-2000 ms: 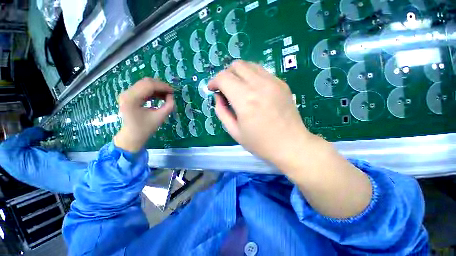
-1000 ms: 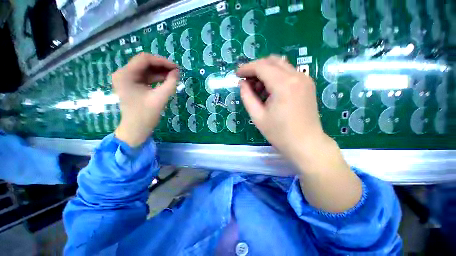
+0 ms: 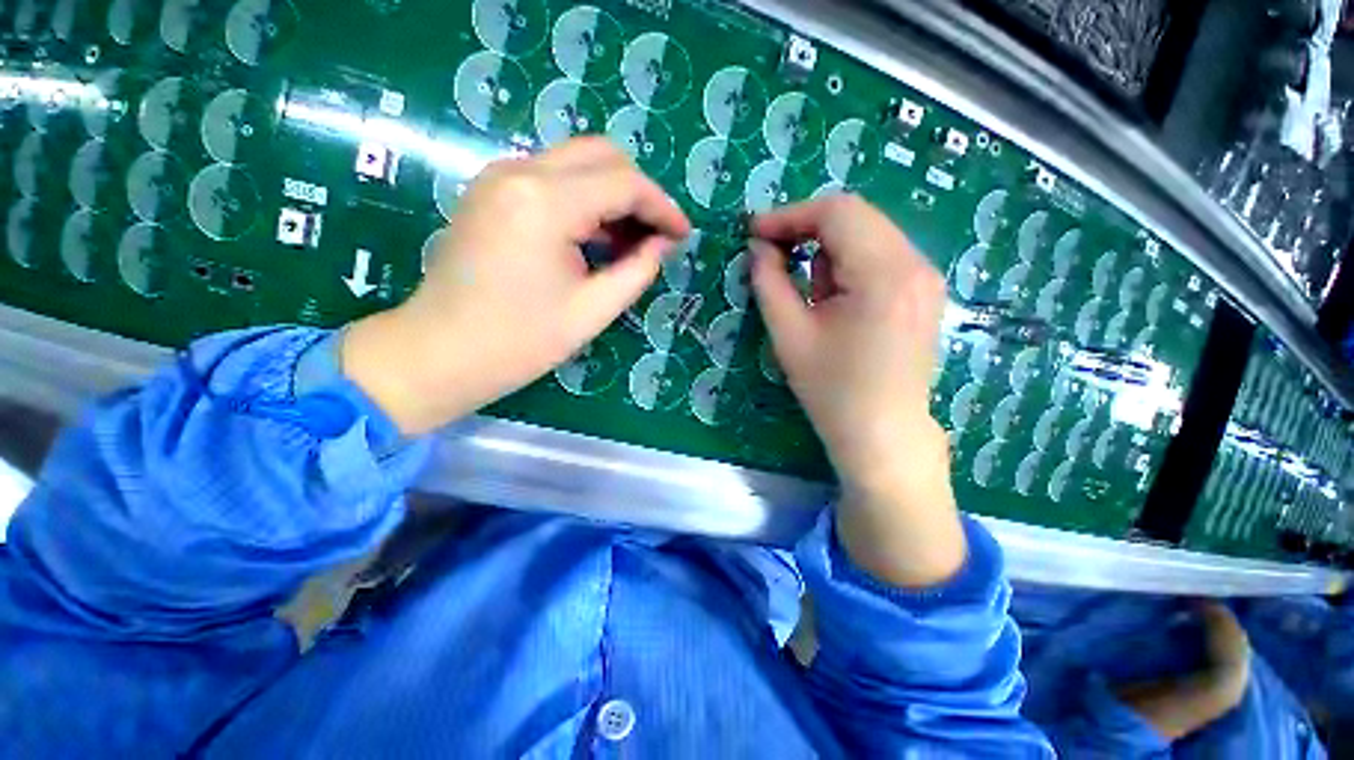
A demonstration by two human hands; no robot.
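Observation:
A long green circuit board (image 3: 334,223) with rows of white half-filled circles lies in front of me. My left hand (image 3: 520,260) is over its middle with thumb and forefinger pinched; whether anything is between them is too small to tell. My right hand (image 3: 864,334) is just right of it, fingertips pinched at a tiny dark component (image 3: 747,226) close above the circles. A few loose components with thin silvery legs (image 3: 686,316) lie on the board below and between my hands.
A silver metal rail (image 3: 639,478) runs along the near side, and another rail (image 3: 1039,119) along the far side. Beyond it are a bin of silvery-grey parts (image 3: 1106,33) and clear plastic (image 3: 1307,89). Another person's hand (image 3: 1195,683) and blue sleeve are at lower right.
The view has turned to the right, showing more board and far-side bins there. My hands have come closer together over the board, both still pinched. The other worker's sleeve on the left is out of view.

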